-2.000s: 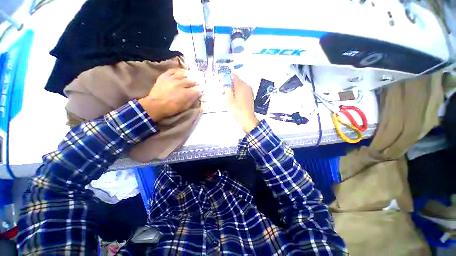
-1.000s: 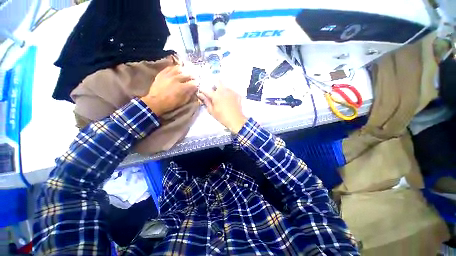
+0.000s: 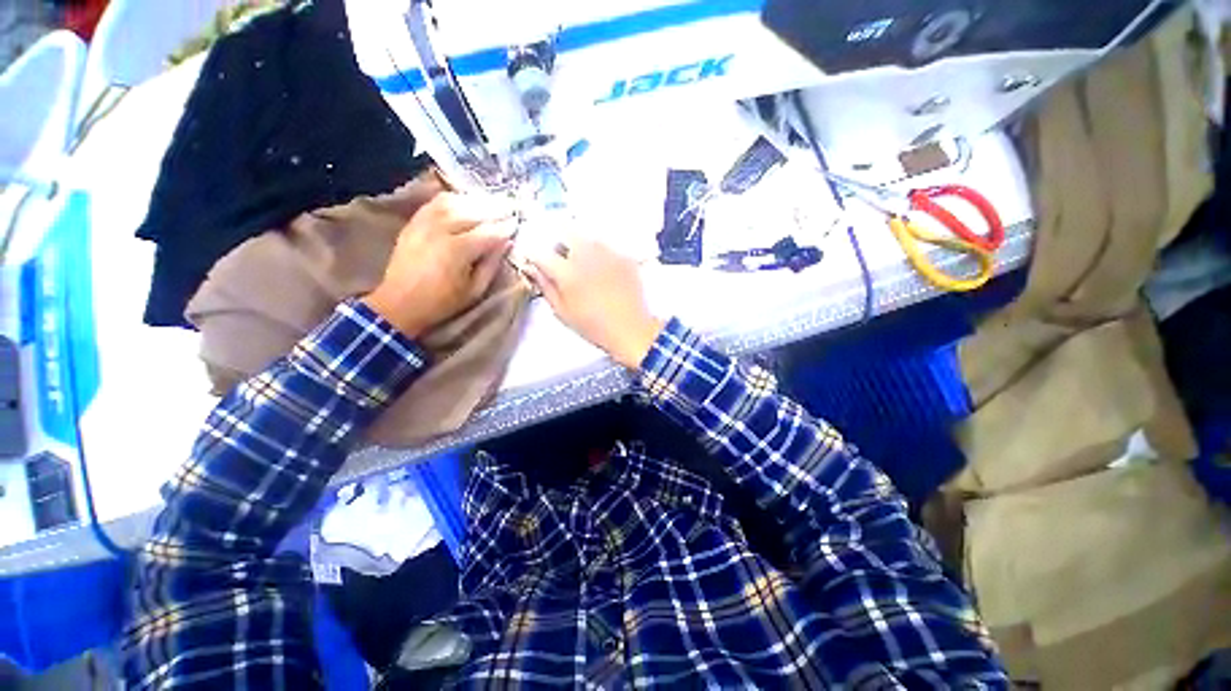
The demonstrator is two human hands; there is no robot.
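The tan fabric piece [image 3: 290, 290] lies on the machine table left of the needle, joined or next to black sparkly fabric [image 3: 257, 122] behind it. My left hand [image 3: 443, 263] presses and pinches the tan piece's right edge, just in front of the presser foot area [image 3: 502, 189]. My right hand [image 3: 594, 290] is beside it with its fingertips at the same edge, touching the cloth. The fingertips are partly blurred by glare, and any small piece between them cannot be made out. The white sewing machine [image 3: 675, 74] stands over the work.
Black strips [image 3: 682, 216] and black thread snips [image 3: 770, 255] lie right of my right hand. Scissors with red and yellow handles [image 3: 945, 240] lie near the table's right edge. Khaki fabric [image 3: 1080, 486] hangs at the right. A cable crosses the table front.
My right hand has moved from beside the presser foot to the tan piece's edge near my left hand. The whole view has shifted and tilted. My left hand stays on the cloth.
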